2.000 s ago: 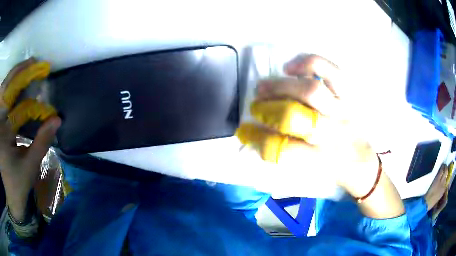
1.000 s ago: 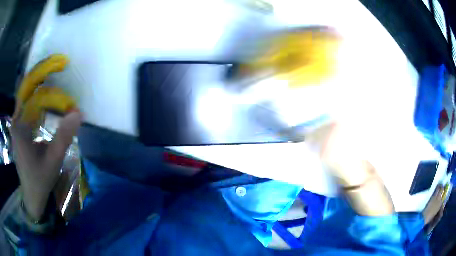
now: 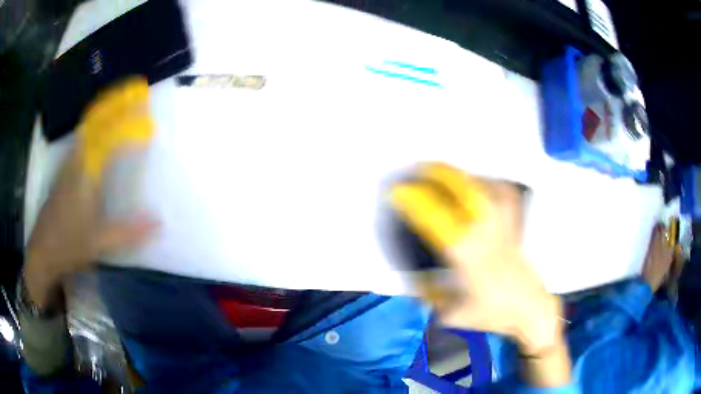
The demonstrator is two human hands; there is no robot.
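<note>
A black smartphone (image 3: pixel 161 42) lies at the upper left of the white mat with a small pale mark on it; whether it is one slab or two side by side is unclear. My left hand (image 3: pixel 92 192) is blurred, its yellow-cotted fingers at the phone's lower edge and its thumb apart. Nothing clear is in it. My right hand (image 3: pixel 480 246), also blurred, is closed around another dark smartphone (image 3: pixel 415 245) at the right of centre. My fingers hide most of that phone; dark parts show on both sides of the hand.
A thin speckled tool (image 3: pixel 223 81) and turquoise stripes (image 3: pixel 403 73) are on the white mat (image 3: pixel 292 177). A blue basket (image 3: pixel 561 108) with round-topped items stands at the right back. A neighbour's hand (image 3: pixel 659 254) and blue sleeve are at the far right.
The view has shifted. My left hand is now at the upper-left phone. My right hand has closed around a dark phone; the phone that lay in the middle no longer lies there.
</note>
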